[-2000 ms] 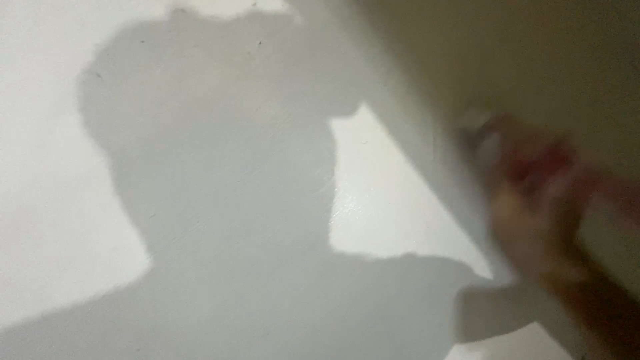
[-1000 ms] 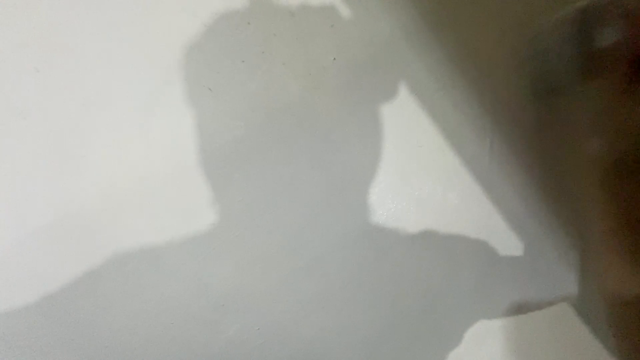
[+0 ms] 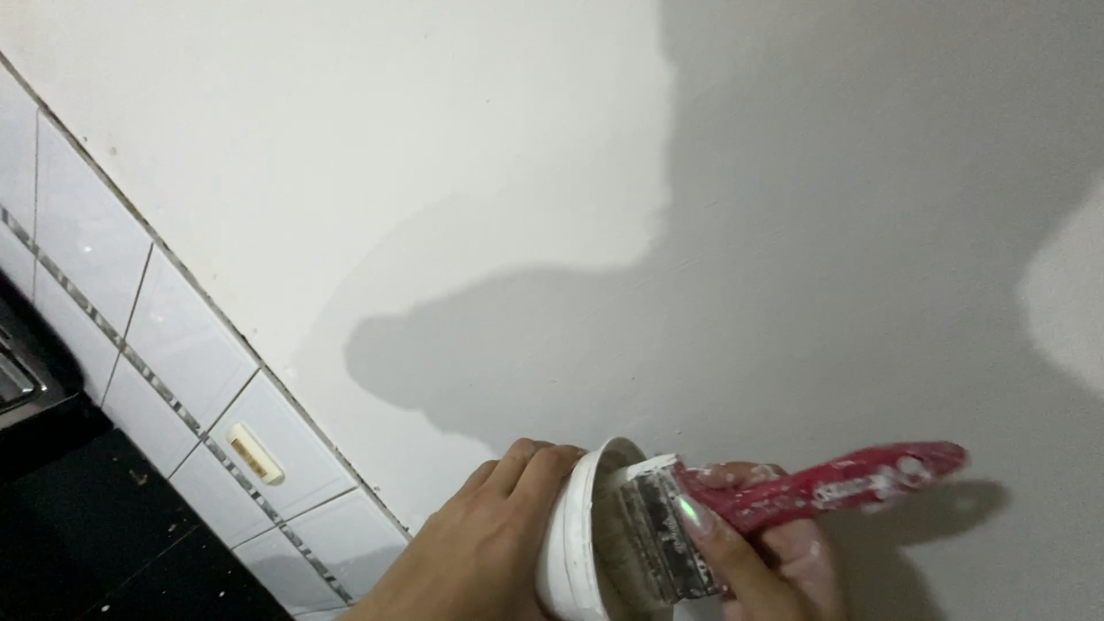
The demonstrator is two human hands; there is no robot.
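Low in the view, my left hand (image 3: 496,526) grips a white plastic tub (image 3: 571,543) from its left side, fingers over the rim. My right hand (image 3: 768,552) holds a flat paintbrush (image 3: 862,483) by the base of its red, paint-spattered handle, thumb near the metal ferrule. The brush's bristle end is at the tub's mouth, partly inside it; the bristle tips are mostly hidden. The tub's inner wall looks smeared, and its contents cannot be made out. Behind both hands stands a white painted wall (image 3: 535,172) with my shadow across it.
Pale wall tiles (image 3: 185,345) with a patterned border run diagonally at the left. A small cream-coloured fitting (image 3: 255,453) is on one tile. At the far left are a black counter (image 3: 103,526) with specks on it and part of a dark appliance with metal (image 3: 17,379).
The view has swung to take in the tiles and counter. My left hand and the tub, not seen before, are now in view, and the brush is at the tub's mouth.
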